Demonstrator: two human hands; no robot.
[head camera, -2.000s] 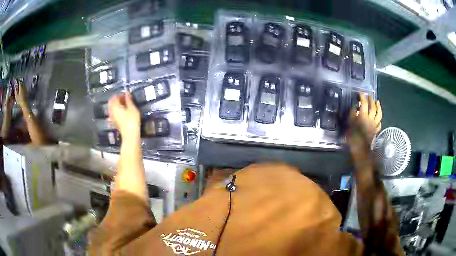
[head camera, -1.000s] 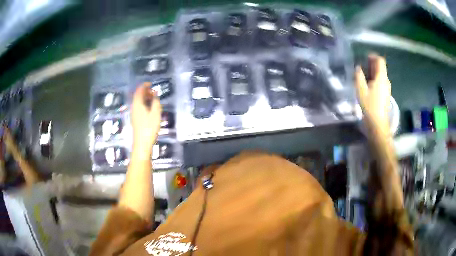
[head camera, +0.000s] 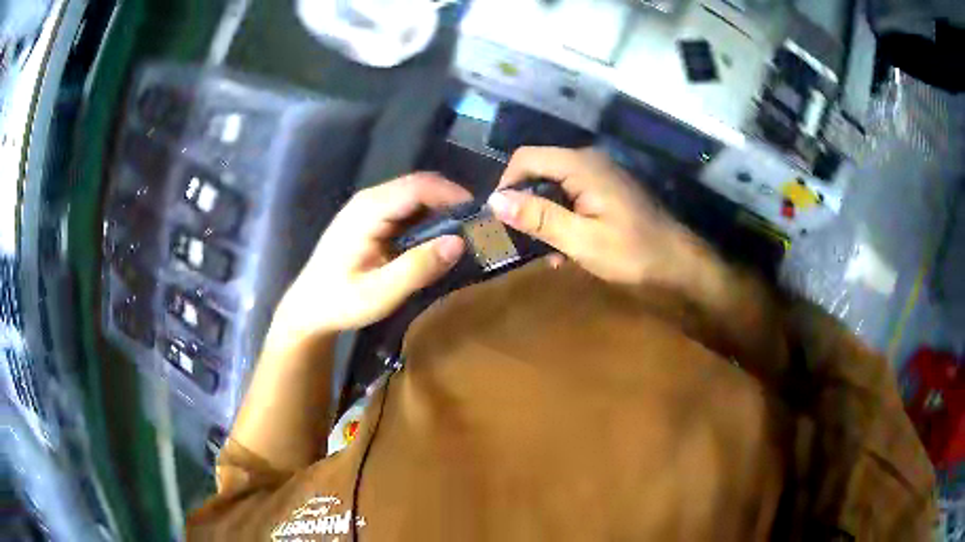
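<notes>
A dark phone (head camera: 490, 241) with a pale square patch is held between my two hands in front of my chest. My left hand (head camera: 386, 254) grips its left end, with the thumb near the patch. My right hand (head camera: 577, 212) grips its right end, with the thumb on top beside the patch. The fingers hide much of the phone. A clear blister tray (head camera: 259, 212) with several dark phones in its pockets lies at the left.
A white machine bed (head camera: 645, 64) at the upper right bears a black block (head camera: 697, 60). A yellow-based red button (head camera: 799, 198) is on its corner. A white fan (head camera: 370, 26) stands at the top. Another red knob (head camera: 350, 430) shows at the lower left.
The view has turned right, so the tray now lies at the left. My hands have come together from either side of the tray and now hold a phone.
</notes>
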